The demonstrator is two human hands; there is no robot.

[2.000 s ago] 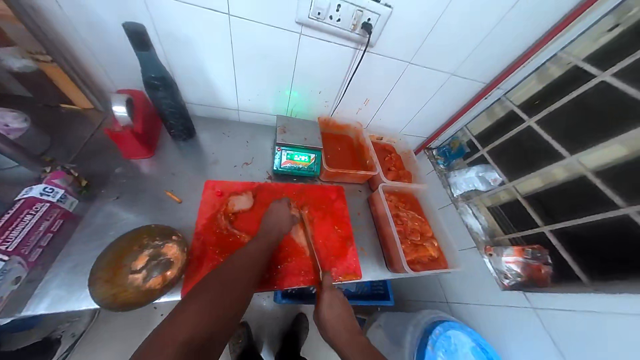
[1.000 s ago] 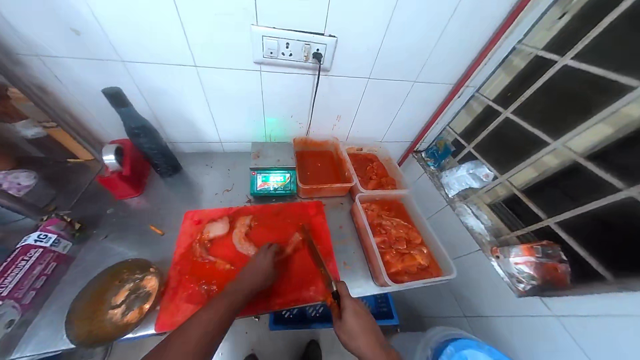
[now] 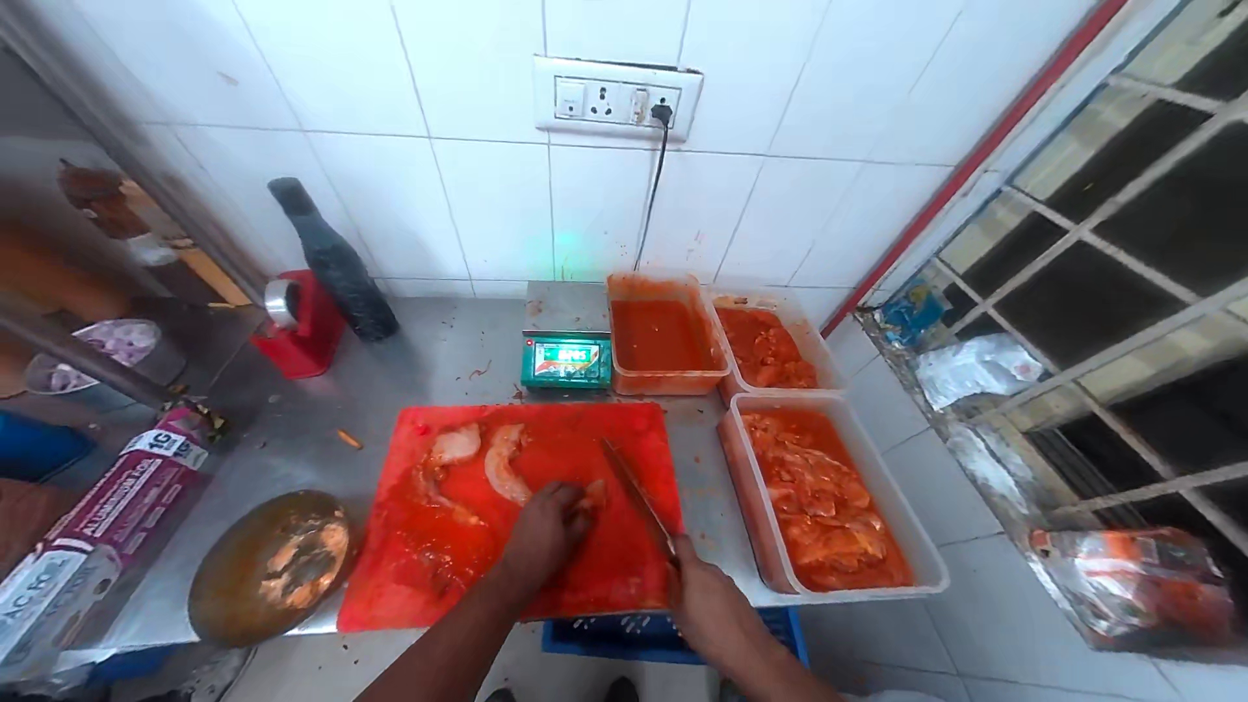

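Observation:
On the red cutting board [image 3: 429, 575], my left hand [image 3: 554, 526] holds down a small piece of raw meat [image 3: 593, 495] with its fingertips. My right hand [image 3: 710, 597] grips the handle of a kitchen knife [image 3: 639, 495], whose blade lies over the board just right of that piece. A curved strip of meat [image 3: 504, 464] and a pale piece [image 3: 456, 445] lie on the board's upper left part. Right of the board stands a plastic tub of marinated meat [image 3: 829, 497]. Behind the board is a digital kitchen scale [image 3: 567, 361] with a lit display.
Beside the scale are a tub of red marinade [image 3: 668, 336] and another tub of meat [image 3: 768, 349]. At left are a metal bowl [image 3: 229, 585], an aluminium foil box [image 3: 127, 497], a red tape dispenser [image 3: 302, 331] and a dark bottle [image 3: 341, 268]. A blue crate [image 3: 770, 624] sits below the counter.
The knife blade, earlier close to my left hand over the board, now stands a little apart from it. My left hand stays on the board. The view has shifted.

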